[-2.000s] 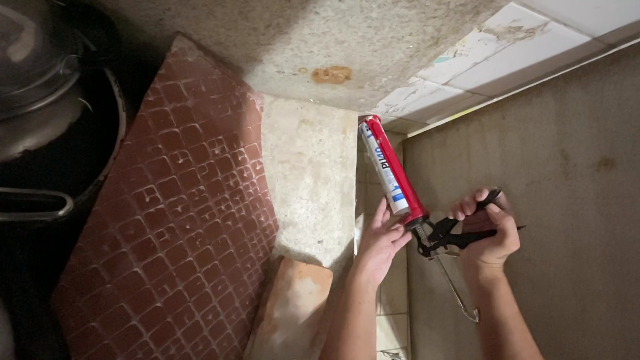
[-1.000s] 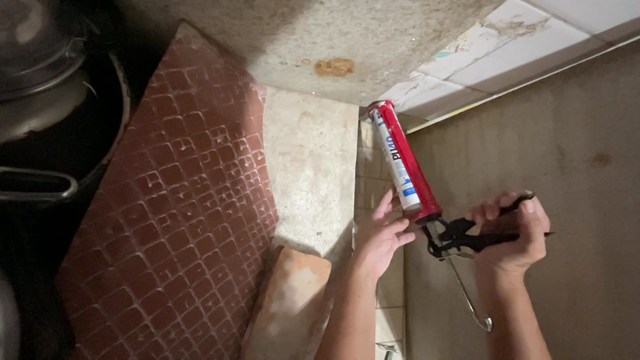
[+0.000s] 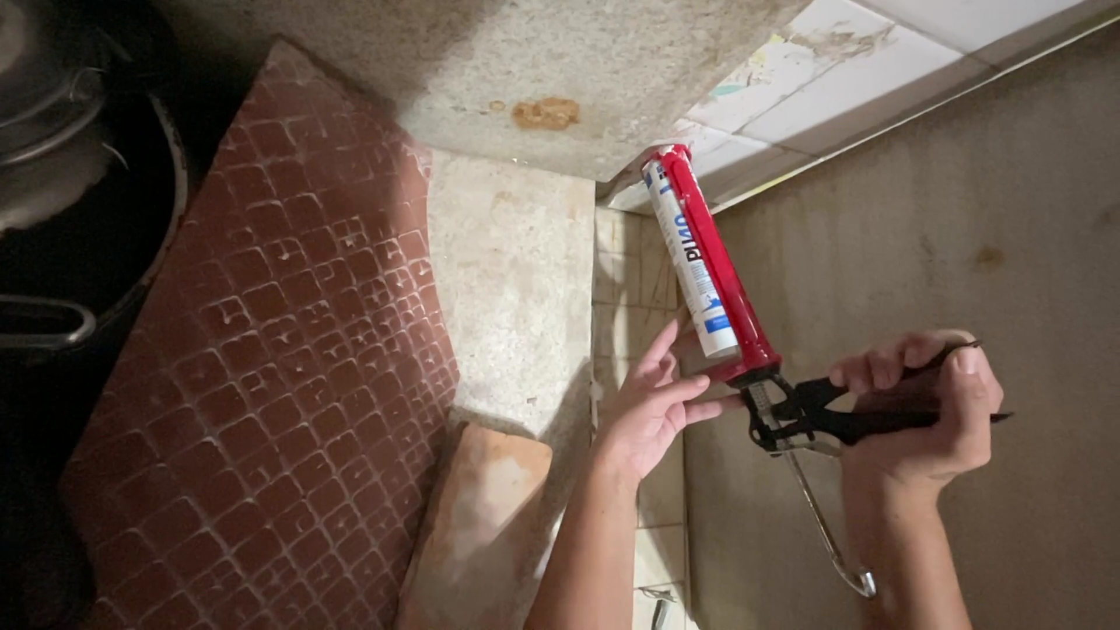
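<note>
A red and black caulking gun (image 3: 722, 254) holds a white sealant cartridge (image 3: 689, 262) with blue and black print. Its front end is close to the corner where the concrete slab meets the white tiles; the nozzle tip is hidden. My right hand (image 3: 927, 402) grips the black handle and trigger. My left hand (image 3: 656, 402) is palm up with fingers spread, its fingertips against the rear of the red frame. The bent metal plunger rod (image 3: 827, 521) sticks out behind the gun, between my forearms.
A concrete slab (image 3: 542, 52) spans the top, beside white wall tiles (image 3: 857, 87). A red-brown tiled slab (image 3: 262, 350) lies at left, near metal pots (image 3: 52, 131). A brick (image 3: 494, 490) rests on the pale ledge (image 3: 516, 262). A grey panel (image 3: 1032, 262) stands at right.
The caulking gun and both hands have shifted a little to the right, and the gun stands slightly steeper. My right hand stays around the handle.
</note>
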